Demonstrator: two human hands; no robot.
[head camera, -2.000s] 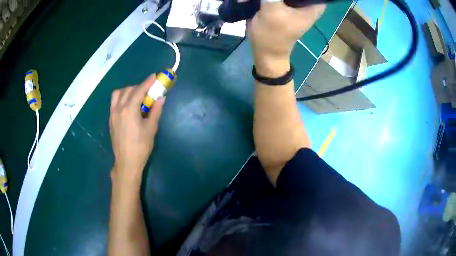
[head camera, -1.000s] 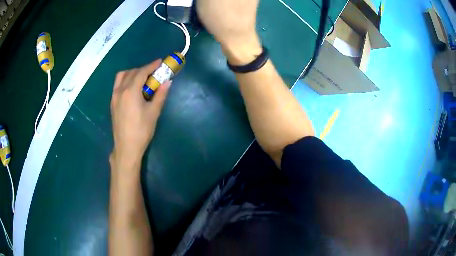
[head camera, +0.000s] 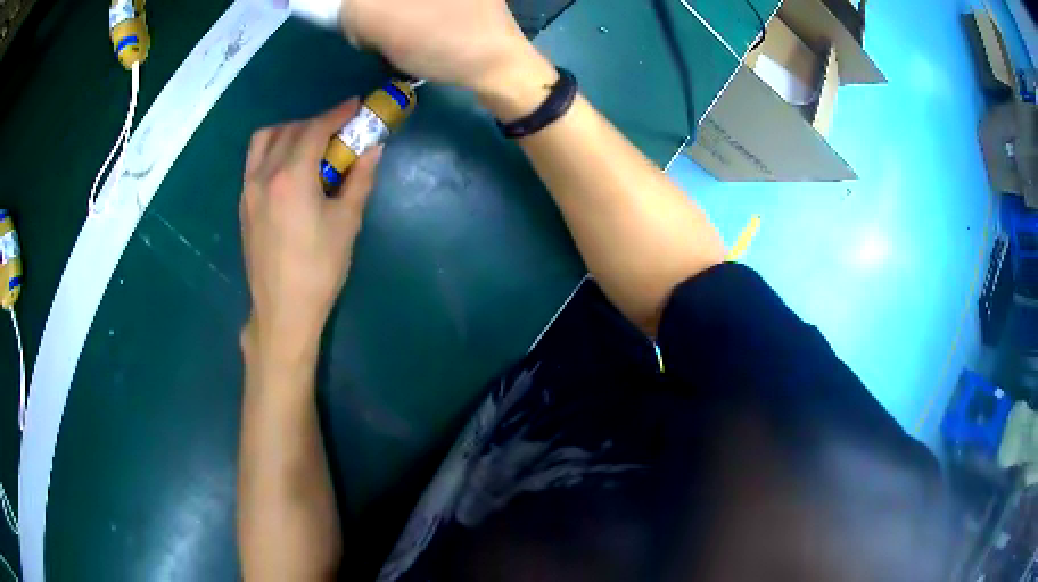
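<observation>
My left hand (head camera: 298, 188) holds a yellow corded unit (head camera: 368, 131) with blue bands and a white label, tilted with its upper end to the right, over the dark green work surface (head camera: 444, 296). A short piece of white cord shows at its upper end, and my right hand's side hides the rest. My right hand (head camera: 427, 34) is at the top edge, above the unit, with its fingers partly cut off and blurred. A whitish patch shows by its fingers. What it holds, if anything, cannot be told.
A curved white rail (head camera: 105, 233) runs down the left. Beyond it lie two yellow units (head camera: 130, 36), (head camera: 9, 264) with white cords. A dark cable (head camera: 676, 57) hangs at the top. An open cardboard box (head camera: 763, 125) stands on the blue floor (head camera: 865, 244) at the right.
The view has shifted, so the rail and units sit higher. My right hand has moved left towards the top of the rail. My left hand still holds the unit. The feeder has mostly left view.
</observation>
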